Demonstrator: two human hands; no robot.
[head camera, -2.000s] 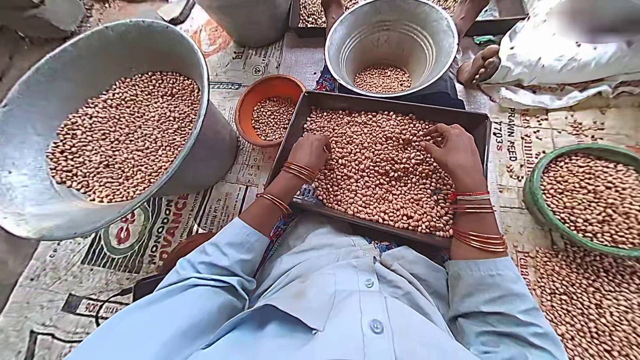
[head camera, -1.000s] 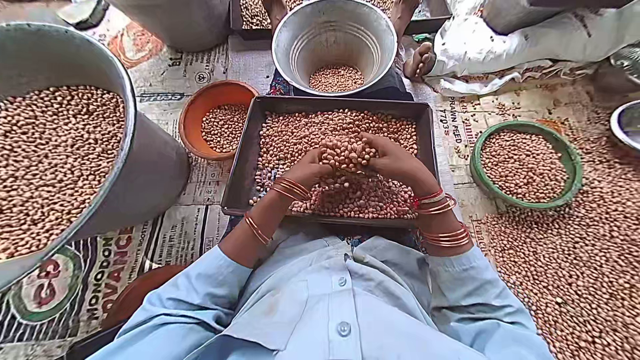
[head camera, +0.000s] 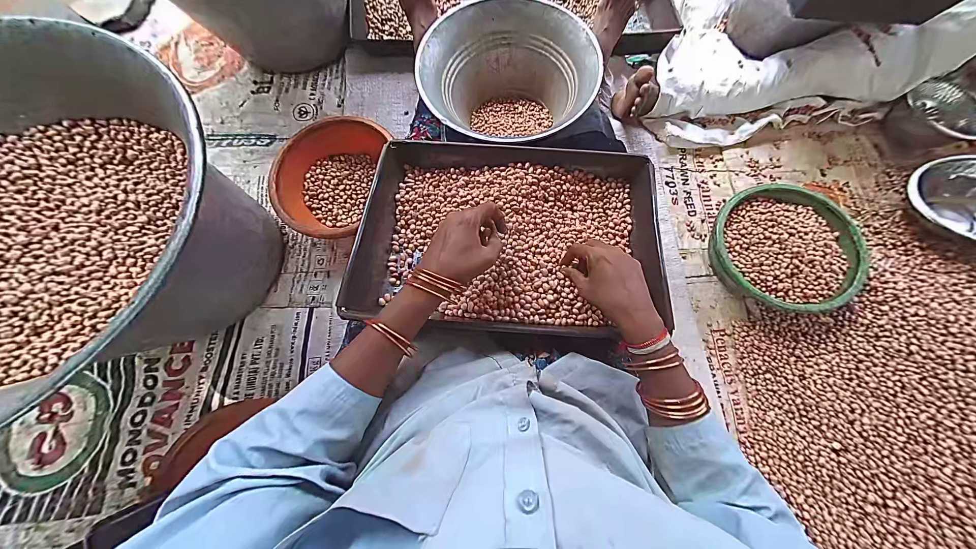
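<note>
A dark rectangular metal tray (head camera: 662, 252) lies across my lap, spread with pinkish-brown nuts or beans (head camera: 534, 206). Over the left middle of it is my left hand (head camera: 467, 242), its fingers curled with the tips near the nuts. My right hand (head camera: 610, 284) rests low over the right side, thumb and forefinger bent toward each other at the surface. Whether either hand pinches a nut cannot be made out. Just beyond the tray stands a metal bucket (head camera: 511, 61) with some of the same nuts at its bottom.
A large metal tub (head camera: 229, 236) of nuts stands at the left, an orange bowl (head camera: 286, 183) beside the tray. At the right are a green bowl (head camera: 793, 303) and a wide heap of nuts (head camera: 862, 396). Another person's foot (head camera: 637, 93) is beyond, near a white sack (head camera: 732, 84).
One second ago my hands were together, holding a heap of nuts above the tray. They are now apart and lower, and that heap is out of them.
</note>
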